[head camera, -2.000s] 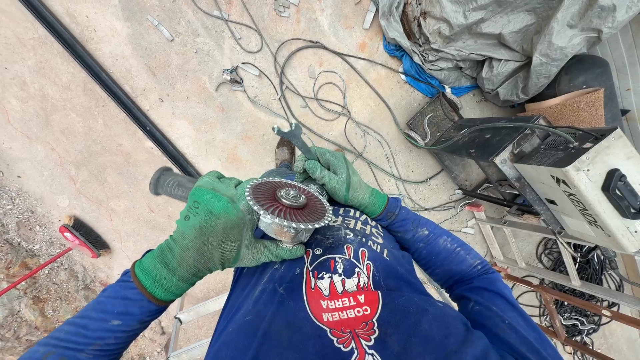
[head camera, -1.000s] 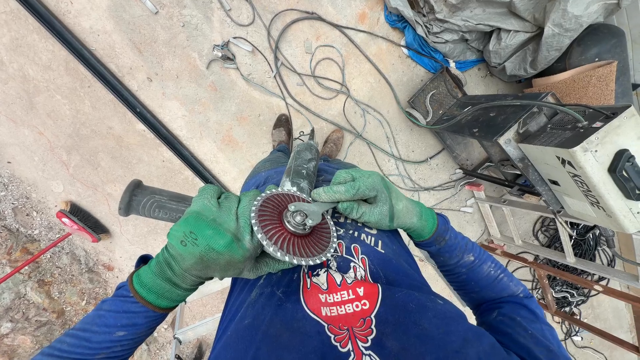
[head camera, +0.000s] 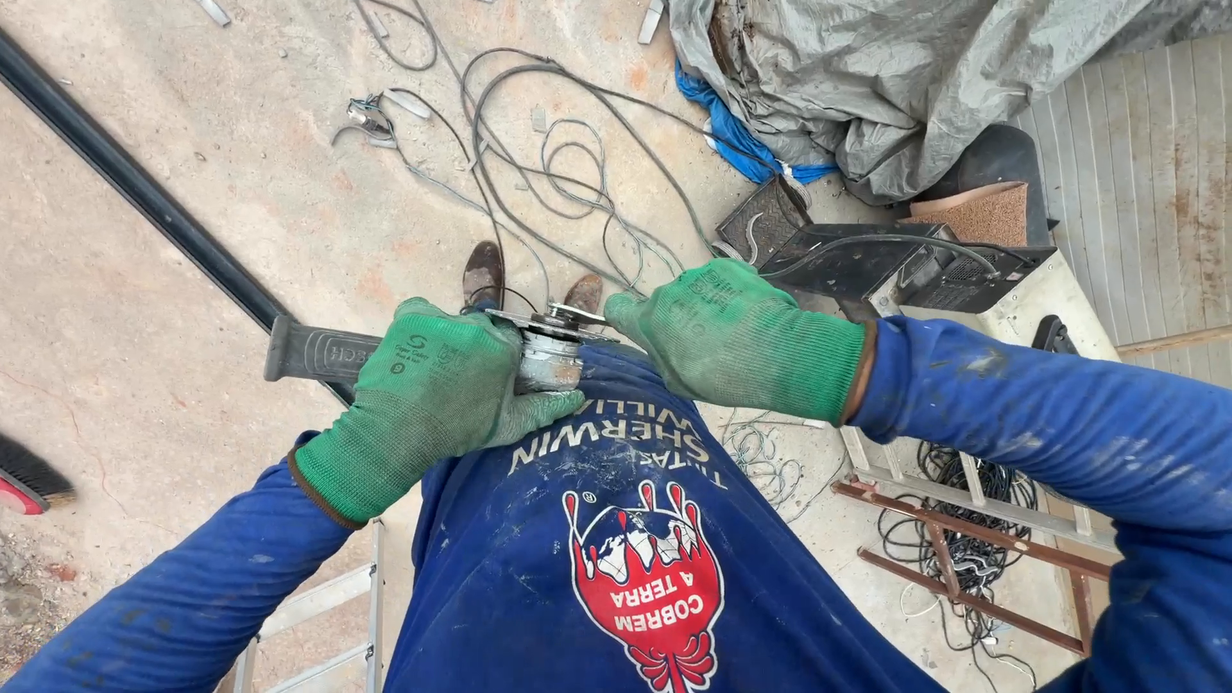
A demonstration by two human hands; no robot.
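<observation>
In a green work glove, my left hand [head camera: 438,399] grips the head of an angle grinder [head camera: 551,364], its thumb on the metal housing. The grinder's black side handle [head camera: 318,350] sticks out to the left of that hand. The disc [head camera: 587,334] is now seen nearly edge-on, facing away from me. My right hand [head camera: 731,337], gloved too, is closed around the end of a flat metal wrench [head camera: 577,315], whose other end lies over the disc's centre. The grinder's body is mostly hidden below.
Loose cables [head camera: 602,192] coil across the concrete floor ahead of my boots. A long black metal profile [head camera: 144,183] lies at left, near a broom head [head camera: 29,476]. At right are a welding machine [head camera: 1049,308], a grey tarp [head camera: 828,77] and a ladder [head camera: 982,500]; an aluminium ladder [head camera: 318,602] stands lower left.
The grinder has tilted, so the disc that faced me one second ago now shows edge-on. My right hand has moved outward to the right, holding the wrench by its end.
</observation>
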